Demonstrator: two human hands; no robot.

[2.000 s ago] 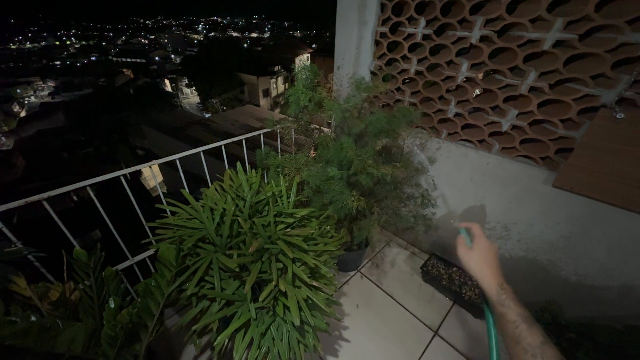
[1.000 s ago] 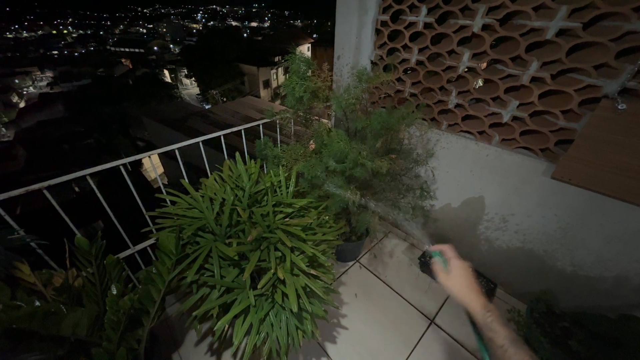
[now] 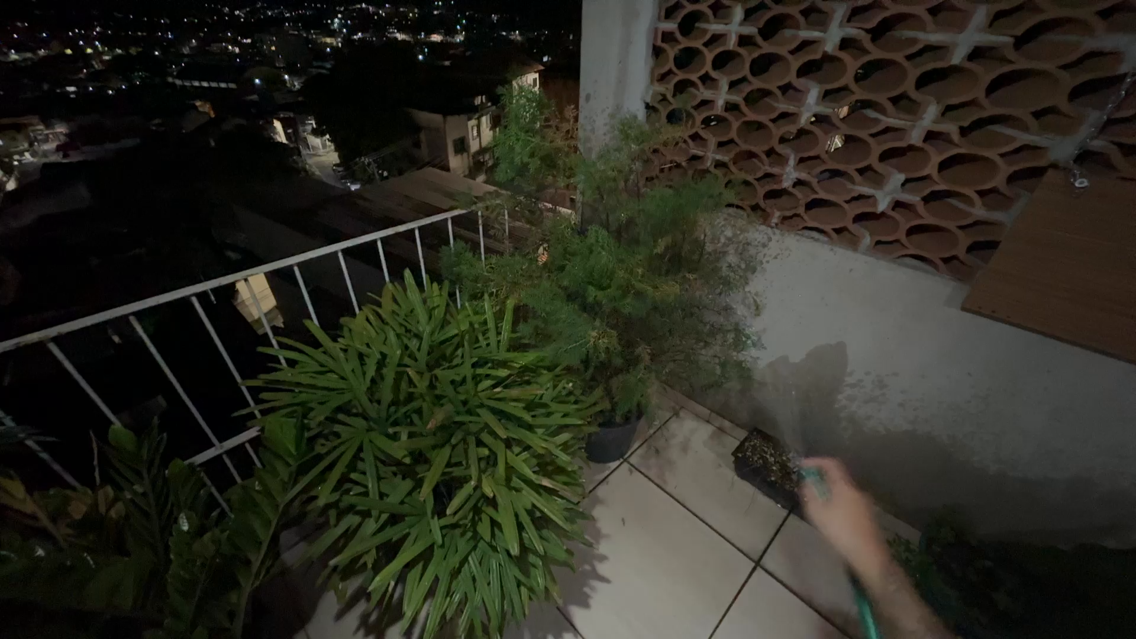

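Observation:
My right hand [image 3: 839, 506] is closed around the end of a green garden hose [image 3: 863, 608], at the lower right. A faint spray of water rises from the hose end, toward the wall and the feathery potted plant [image 3: 612, 284]. Just left of the hand, a dark rectangular planter [image 3: 765, 470] with soil or gravel sits on the floor by the wall, partly hidden by the fingers. The feathery plant stands in a dark round pot [image 3: 612, 439] in the corner. A broad plant with strap-like leaves [image 3: 453, 453] fills the middle. My left hand is out of view.
A white metal railing [image 3: 266, 266] runs along the left, with darker leafy plants [image 3: 177, 532] below it. The plastered wall [image 3: 905, 382] carries a terracotta lattice [image 3: 852, 124] on top. A brown board [image 3: 1065, 257] juts out at the right. Pale tiles [image 3: 666, 550] cover the floor.
The spray, aimed left toward the feathery plant a second ago, now points more upward. My right hand has shifted, and the rectangular planter beside it shows more than a second ago.

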